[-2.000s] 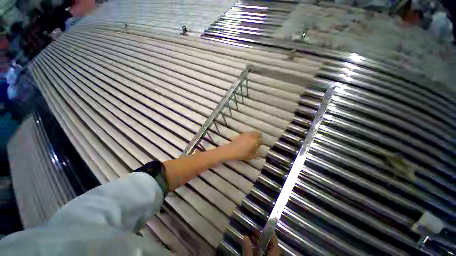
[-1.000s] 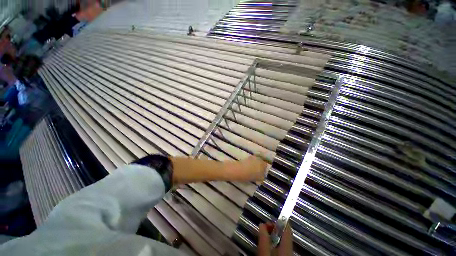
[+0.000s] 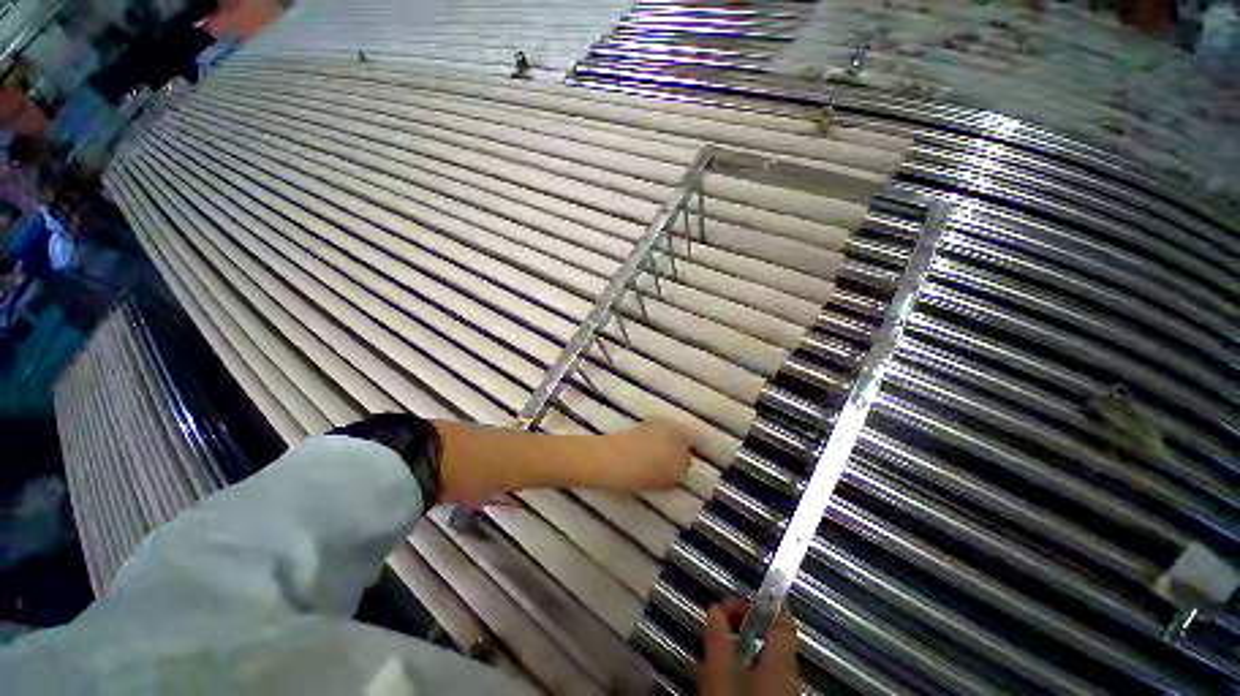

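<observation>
A silver pronged rectangular frame (image 3: 832, 469) lies across the rows, one long bar over bare shiny tubes (image 3: 1047, 449) and the toothed bar over pale strips (image 3: 408, 258). My right hand (image 3: 751, 658), cut off by the bottom edge, grips the near end of the bar over the tubes. My left hand (image 3: 658, 456) is inside the frame's open middle, low over the pale strips near their ends. Its fingers look curled, but their tips are hidden, so I cannot tell whether it holds anything. My left forearm crosses the near end of the toothed bar.
Small clips (image 3: 521, 64) sit on the far rows. A pale block (image 3: 1197, 577) lies on the tubes at the right. A second bed of strips (image 3: 116, 435) stands across a dark gap at the left. Blurred people and coloured clothing are at the upper left.
My left hand has moved towards me along the rows since the first frame, then slightly left from the strip ends. My right hand keeps its grip on the frame, which lies in much the same place.
</observation>
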